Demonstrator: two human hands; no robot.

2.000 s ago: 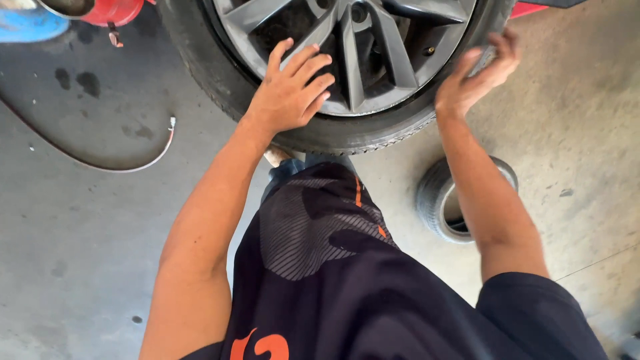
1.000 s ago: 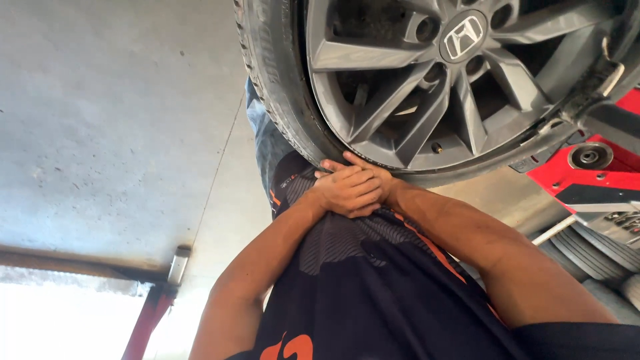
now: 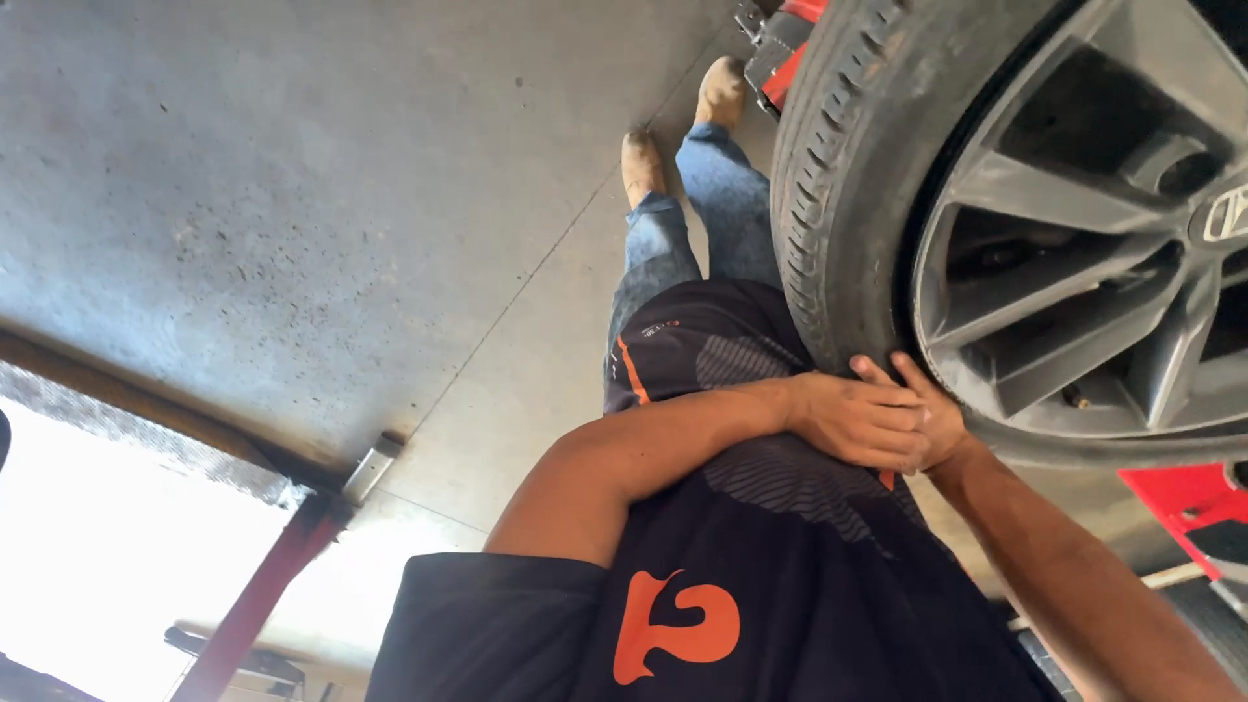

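A rubber tire (image 3: 868,195) on a grey alloy wheel rim (image 3: 1053,190) with a Honda badge stands at the right, close against my dark shirt. My left hand (image 3: 863,424) reaches across my front and is folded over my right hand (image 3: 941,414), just below the tire's lower edge. Two fingertips point up at the sidewall; whether they press on it is unclear. No tool shows in either hand. The palms and part of my right hand's fingers are hidden. A valve stem (image 3: 1074,397) shows between the spokes.
Red equipment (image 3: 785,68) shows behind the tire at the top, and a red machine part (image 3: 1189,507) lies at the lower right. A red post (image 3: 253,595) rises by the bright opening at the lower left. My shoes (image 3: 721,93) are on the concrete floor (image 3: 390,146).
Two seconds ago my hands were apart at the wheel; by one second ago they had come together at its lower edge, and they remain together. The view has swung considerably.
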